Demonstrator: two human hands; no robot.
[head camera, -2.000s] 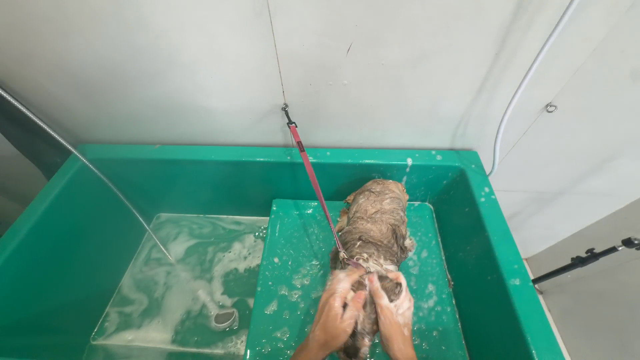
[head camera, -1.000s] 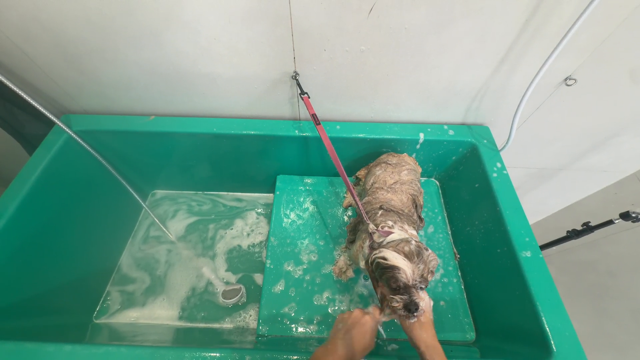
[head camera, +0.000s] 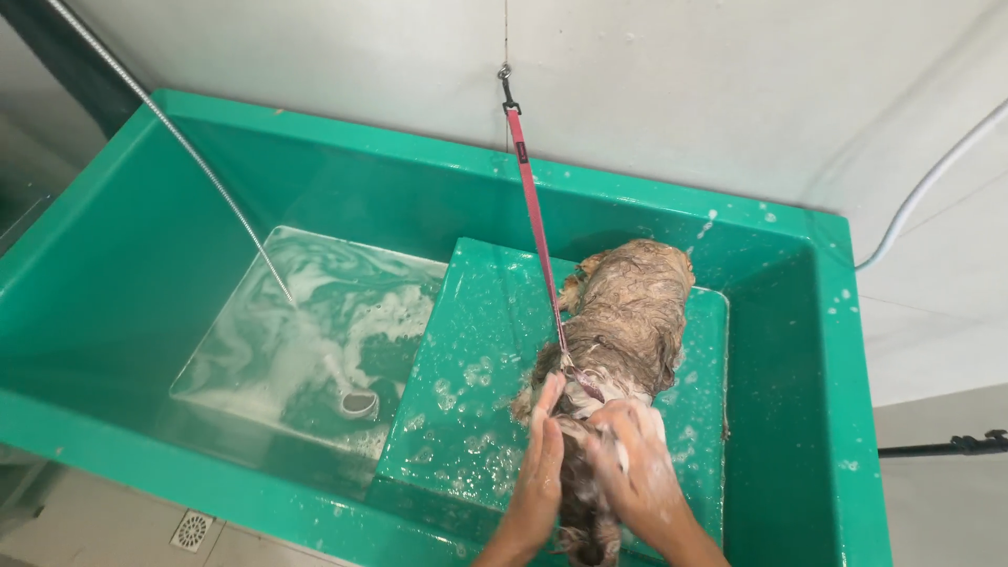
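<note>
A wet, lathered dog stands on the raised green platform inside a green tub, its head toward me. My left hand lies flat along the left side of its head and neck, fingers extended. On the other side, my right hand, covered in suds, rests against the head with fingers slightly bent. Neither hand is closed round anything. A pink leash runs from a metal clip at the wall down to the collar at the dog's neck.
Soapy water covers the lower left basin, where a shower head lies, a metal hose dipping in near it. The tub rim meets the wall. At right are a white hose and a black pole. A floor drain shows below.
Since a second ago, both hands have moved from below the dog's muzzle up to the sides of its head and neck. The dog's head now points down toward me. The view has tilted.
</note>
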